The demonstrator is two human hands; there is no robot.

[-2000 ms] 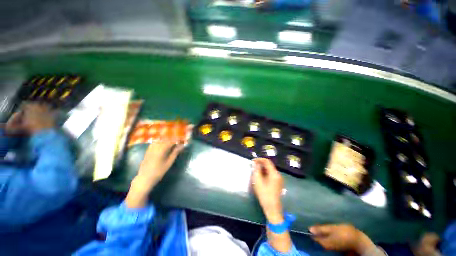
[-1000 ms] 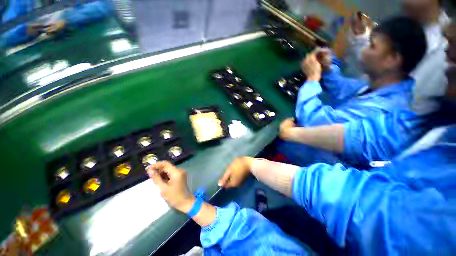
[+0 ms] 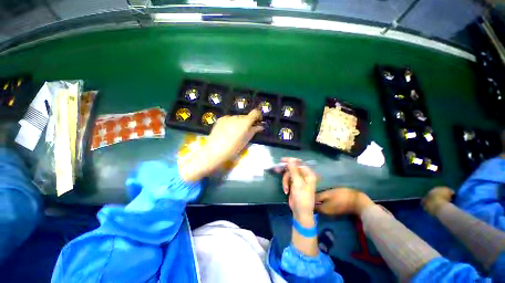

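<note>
A long black tray [image 3: 276, 119] with two rows of pockets lies in front of me and holds round modules. Some have shiny silver-white centres, and two at the lower left [image 3: 183, 114] show yellow. My left hand [image 3: 232, 135] reaches over its lower row, thumb and finger close together at a pocket; whether they grip a module is unclear. My right hand [image 3: 300, 185] is below the tray, pinching thin pale tweezers, blurred. A glossy white sheet [image 3: 252, 167] lies between my hands. Blurred yellow pieces [image 3: 192, 148] show beside my left forearm, which partly covers them.
An orange dot sheet [image 3: 130, 127] and a clear bag with cream strips [image 3: 66, 135] lie left. A black box of beige bits [image 3: 338, 128], a white scrap [image 3: 372, 155] and another module tray [image 3: 412, 121] lie right. Another person's hand [image 3: 339, 200] is close beside my right hand.
The view has swung back left from the neighbours. My left hand has moved right, from the orange sheet to the tray. My right hand has moved away from the tray's lower edge.
</note>
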